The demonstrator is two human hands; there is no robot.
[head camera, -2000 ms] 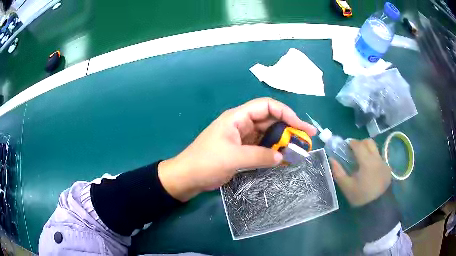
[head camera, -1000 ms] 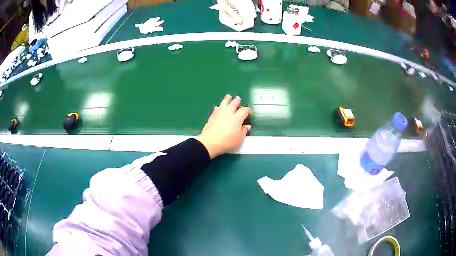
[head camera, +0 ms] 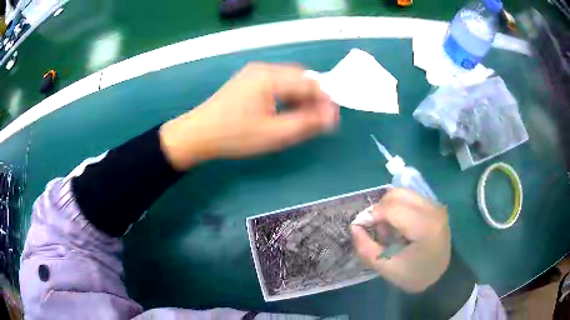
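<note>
My left hand (head camera: 250, 119) is blurred, left of a torn white paper sheet (head camera: 369, 84). Its thumb and fingers curl towards each other with a gap inside; no unit shows in it. My right hand (head camera: 406, 240) is over the right part of the pin tray (head camera: 312, 290), fingers bent, with a white wrap at a fingertip. Whether it holds a pin is too blurred to tell. Thin metal pins fill the tray. The dropper bottle (head camera: 412, 180) lies just beyond my right hand, its needle nozzle pointing up and left, its lower end partly hidden.
A tape roll (head camera: 480, 197) lies at right. Behind it are a box with clear plastic (head camera: 490, 125) and a water bottle (head camera: 469, 37) on white paper. Beyond the white rail (head camera: 250, 45), the green belt carries dark units (head camera: 234, 7), one with orange (head camera: 49, 81).
My left hand has come back from the belt to above the table. The view has tilted down, bringing the tray and my right hand in. The unit held earlier is out of my left hand.
</note>
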